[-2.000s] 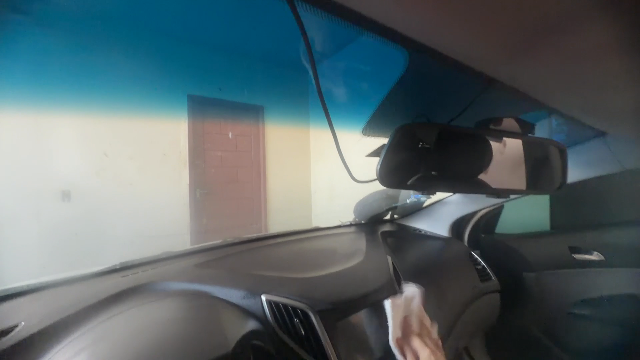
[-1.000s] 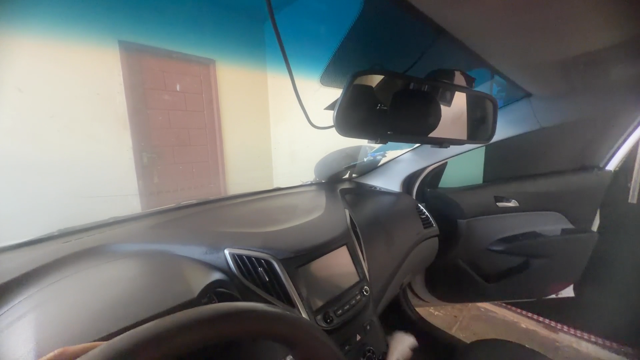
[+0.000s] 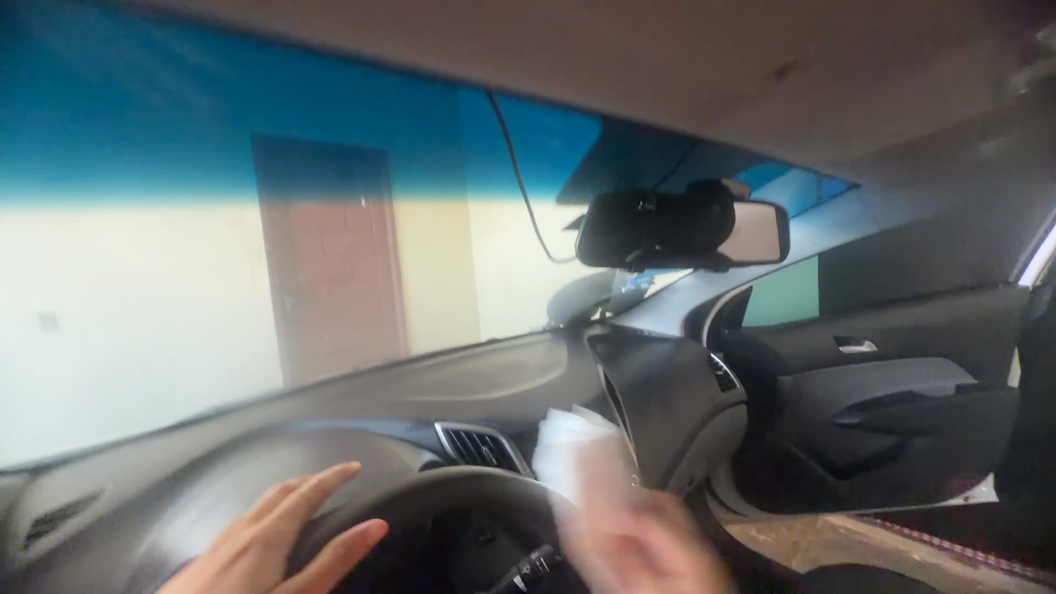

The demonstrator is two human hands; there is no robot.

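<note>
My left hand (image 3: 285, 536) is over the left side of the steering wheel (image 3: 462, 478), fingers apart and holding nothing. Motion blurs my right hand (image 3: 639, 536), which grips a white cloth or wipe (image 3: 577, 454) above the wheel's right side. The cloth covers the centre screen area of the dashboard (image 3: 487, 371). Just left of the cloth is a silver-edged air vent (image 3: 478, 445). A control stalk (image 3: 528, 569) shows behind the wheel.
A rear-view mirror (image 3: 685, 231) hangs at the windshield, with a dark cable (image 3: 520, 173) beside it. The passenger door (image 3: 891, 412) stands open on the right. Beyond the glass are a pale wall (image 3: 132, 313) and a reddish door (image 3: 334, 280).
The cloth, low by the centre console a second ago, is now up in front of the screen area. My left hand, barely visible at the bottom edge then, is now in full view over the wheel.
</note>
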